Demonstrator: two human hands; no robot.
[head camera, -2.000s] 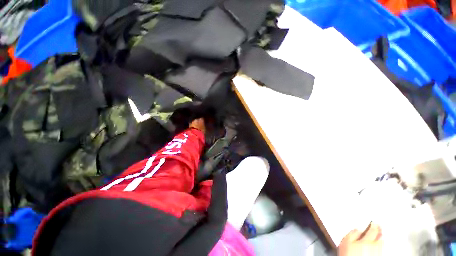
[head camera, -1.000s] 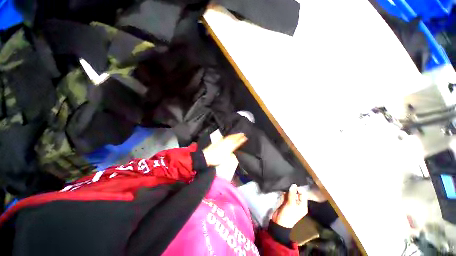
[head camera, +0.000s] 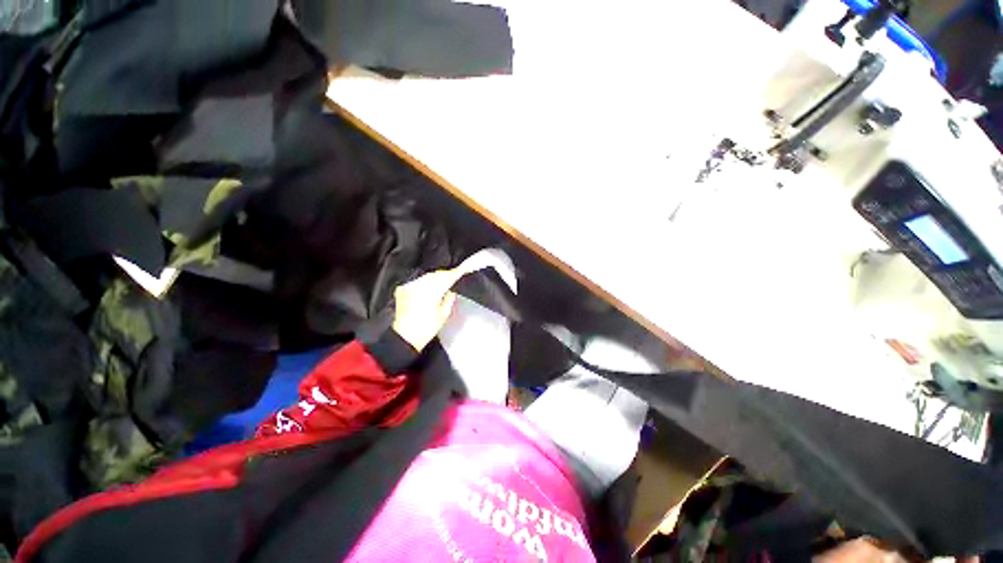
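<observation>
A long black fabric panel (head camera: 770, 431) stretches from my left side over my lap and the table's front edge to the lower right. My left hand (head camera: 423, 311) grips its near end beside my leg, where the edge curls up pale in the light. My right hand (head camera: 863, 552) is a small blurred patch at the bottom right edge, cut off by the frame and partly behind the fabric; its grip cannot be seen. The white sewing machine (head camera: 891, 258) with a lit screen stands on the white table (head camera: 594, 165) at the right.
Heaped black and camouflage pieces (head camera: 121, 319) lie at the left. A spare black strip (head camera: 440, 39) lies on the table's far left end. An open brown cardboard box (head camera: 671, 484) with camouflage cloth beside it is under the table. A blue crate (head camera: 907, 39) shows behind the machine.
The view has swung right toward the machine. Both hands were close together over the lap; now my right hand is far to the lower right and the black fabric is spread out between them.
</observation>
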